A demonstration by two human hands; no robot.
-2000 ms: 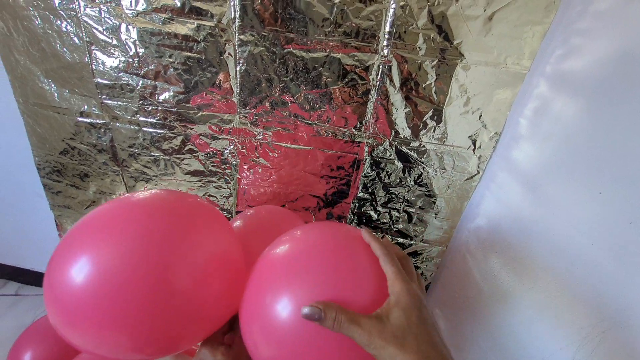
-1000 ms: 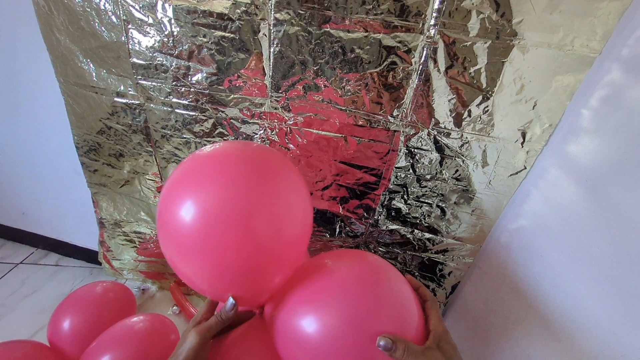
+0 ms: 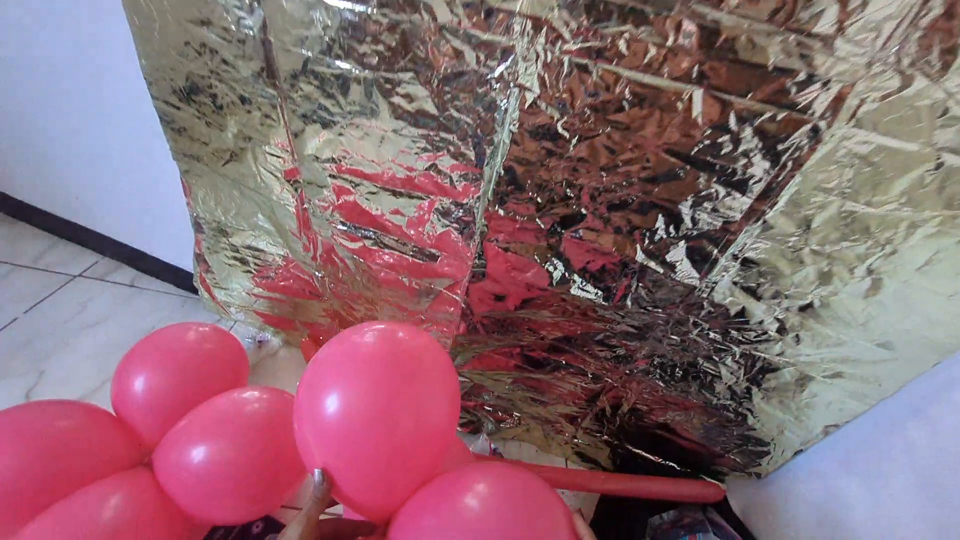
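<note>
At the bottom centre, a cluster of pink balloons is between my two hands. My left hand [image 3: 311, 510] grips the cluster from below, its thumb against the upright round balloon [image 3: 377, 420]. Only a sliver of my right hand [image 3: 583, 526] shows, at the right side of the lower balloon [image 3: 484, 506]; its fingers are mostly hidden. More pink balloons [image 3: 225, 454] lie bunched at the lower left. A long thin pink balloon [image 3: 622, 481] extends to the right behind the cluster.
A crinkled gold foil curtain [image 3: 600, 187] hangs in front, reflecting pink. White walls [image 3: 67, 112] with a dark baseboard [image 3: 97, 238] flank it. Marble-look floor tiles [image 3: 52, 337] show at left. Dark items [image 3: 686, 521] lie at the lower right.
The held balloons have gone lower in view, and my right hand, plain to see before, is now mostly hidden. The view has tilted down, showing more floor and the long thin balloon.
</note>
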